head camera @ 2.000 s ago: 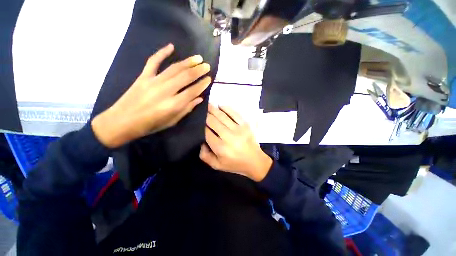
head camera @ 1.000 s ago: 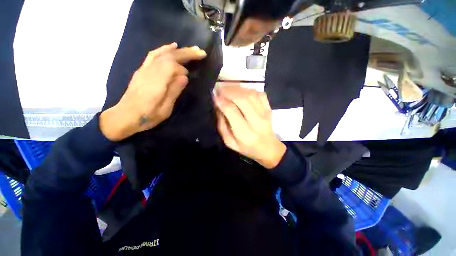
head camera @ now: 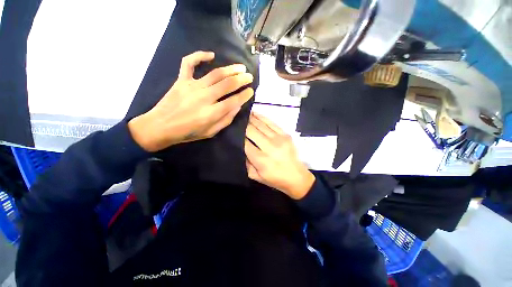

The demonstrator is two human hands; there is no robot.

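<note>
A large black garment panel (head camera: 168, 73) runs from the machine's needle area down over the table's front edge to the lap. My left hand (head camera: 196, 106) lies flat on it, fingers spread and pointing right toward its right edge. My right hand (head camera: 276, 154) is at the panel's right edge below the needle area, fingertips on the cloth edge; whether it pinches the cloth is hidden. The sewing machine (head camera: 449, 73) head covers the top right. The presser foot (head camera: 259, 49) area is small and partly hidden. Small black cut panels (head camera: 353, 115) with pointed tails lie right of my right hand.
Snips and small tools (head camera: 469, 147) lie at the table's right. Long black cloth (head camera: 14, 73) lies at far left. A printed scale (head camera: 73, 129) runs along the front edge. Blue crates stand below left (head camera: 36, 162) and right (head camera: 393, 238), with black cloth near the right one.
The view has shifted, and the machine head now fills more of the top right. My left fingers have spread from a more curled pose. My right hand is slightly lower along the cloth edge.
</note>
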